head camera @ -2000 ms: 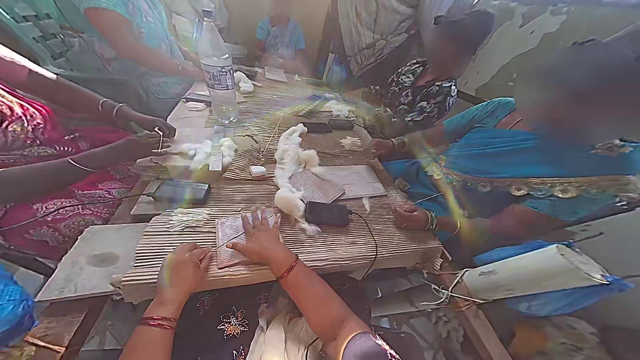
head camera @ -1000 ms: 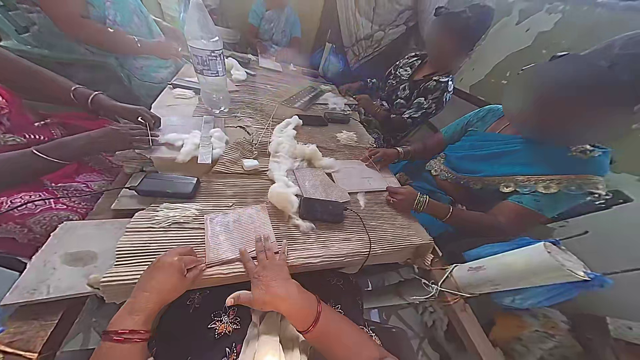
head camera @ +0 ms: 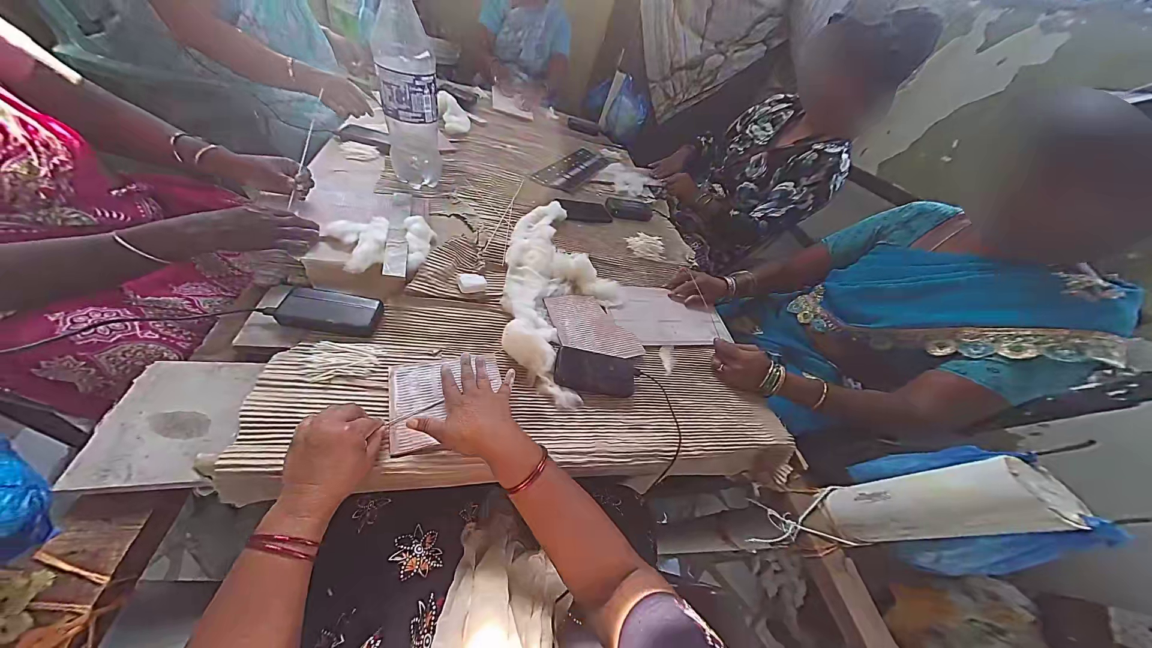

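Note:
My left hand (head camera: pixel 333 452) is closed on the end of a thin stick (head camera: pixel 418 410) at the left edge of a small ridged board (head camera: pixel 418 376). Across that board lies my right hand (head camera: pixel 472 409), palm down with fingers spread, its thumb by the stick. The board rests on corrugated cardboard (head camera: pixel 288 432) covering the table. A heap of short white wicks (head camera: pixel 340 360) lies just behind it to the left. Loose white cotton (head camera: pixel 533 270) trails over the cardboard behind my right hand, beside a black box-shaped device (head camera: pixel 594 371) with a cable.
Several people sit or stand around the table; a person's hands (head camera: pixel 720 324) work over a pale board (head camera: pixel 670 315) at right. A plastic bottle (head camera: pixel 409 117) stands at the back left. A black adapter (head camera: pixel 328 310) lies at left, and a wrapped roll (head camera: pixel 954 499) at lower right.
My right hand has moved from the board's near edge forward onto its surface. The person at right has moved their hands apart, a thin strand between them.

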